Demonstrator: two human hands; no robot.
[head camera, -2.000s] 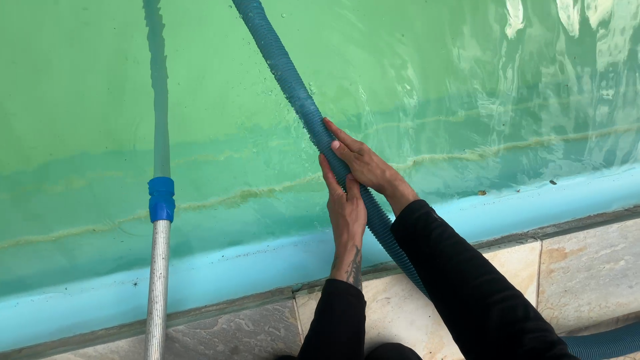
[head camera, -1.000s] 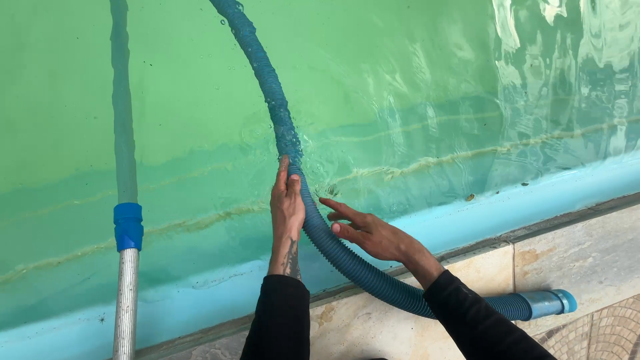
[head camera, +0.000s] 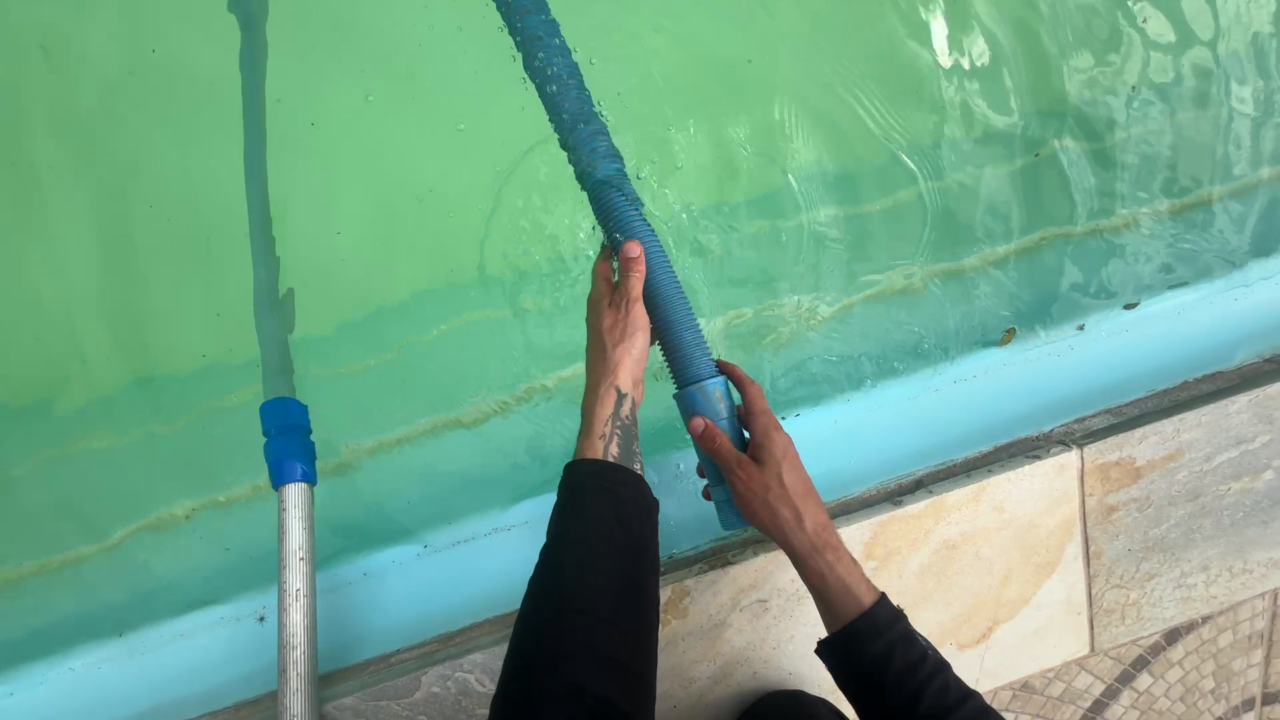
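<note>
A ribbed blue pool hose (head camera: 672, 300) slants from the top middle of the view, under the green water, up to the pool's edge. My left hand (head camera: 618, 315) lies along the hose's left side with its thumb up, near where the hose leaves the water; the fingers behind are partly hidden. My right hand (head camera: 760, 460) is closed around the smooth blue cuff (head camera: 708, 402) at the hose's end, thumb on top, above the light blue rim of the pool.
An aluminium telescopic pole (head camera: 297, 600) with a blue locking collar (head camera: 289, 442) reaches into the water at the left. Stone coping slabs (head camera: 970, 560) border the pool, with mosaic paving (head camera: 1180, 660) at the lower right.
The hose's cuffed end, lying on the stone coping at the right one second ago, is now in my right hand over the pool's edge. More of the hose has gone into the water.
</note>
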